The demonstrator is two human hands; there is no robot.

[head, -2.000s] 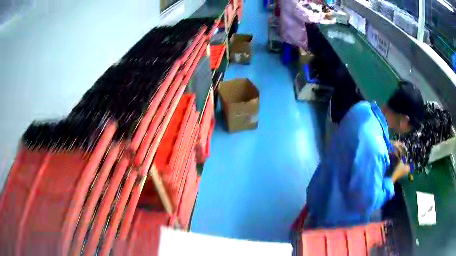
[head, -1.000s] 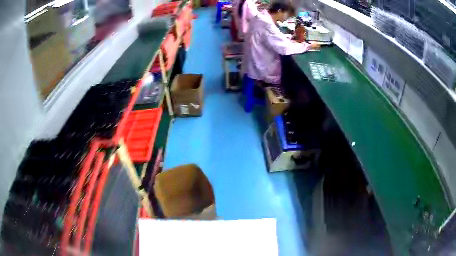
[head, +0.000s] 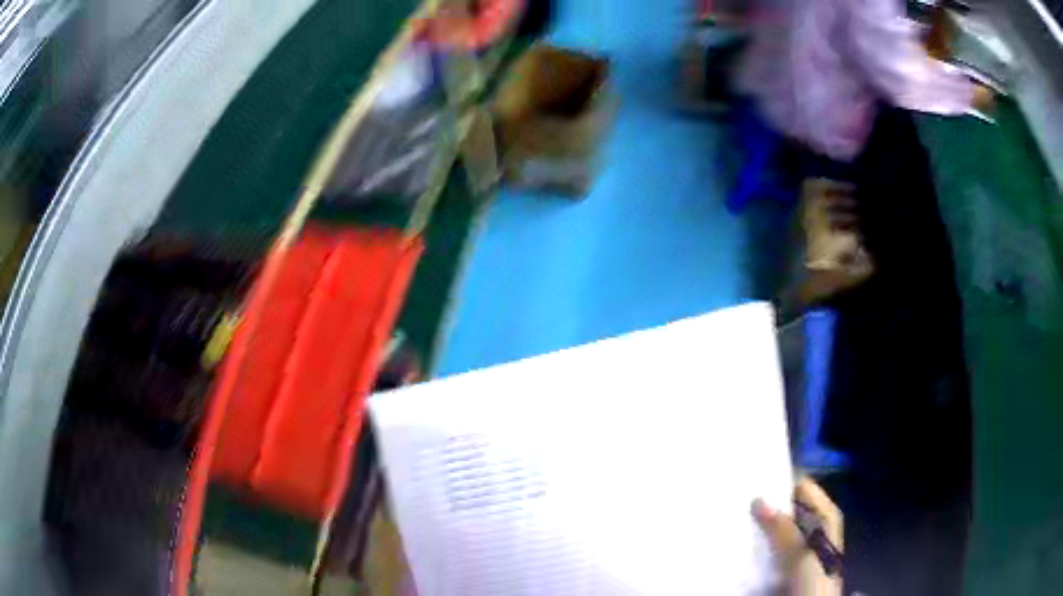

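A large white record sheet (head: pixel 595 466) tilts across the lower middle of the head view, with rows of faint marks at its left part. My right hand (head: pixel 804 541) grips the sheet's right edge at the bottom of the view, thumb on its face. A slim dark pen (head: pixel 821 540) lies between the fingers of the same hand. A blurred tan patch shows beside the sheet's lower left edge; I cannot tell whether it is my left hand or a carton.
A red crate (head: pixel 309 367) stands at left beside dark trays (head: pixel 152 338). A cardboard carton (head: pixel 554 122) stands on the blue floor (head: pixel 583 268). A person in pink (head: pixel 828 70) is at the upper right, by the green bench (head: pixel 1014 349). The view is blurred by motion.
The sheet has risen into view from the bottom edge and tilted, and my right hand now shows. The view has swung left; the blue-coated person seen earlier is out of view.
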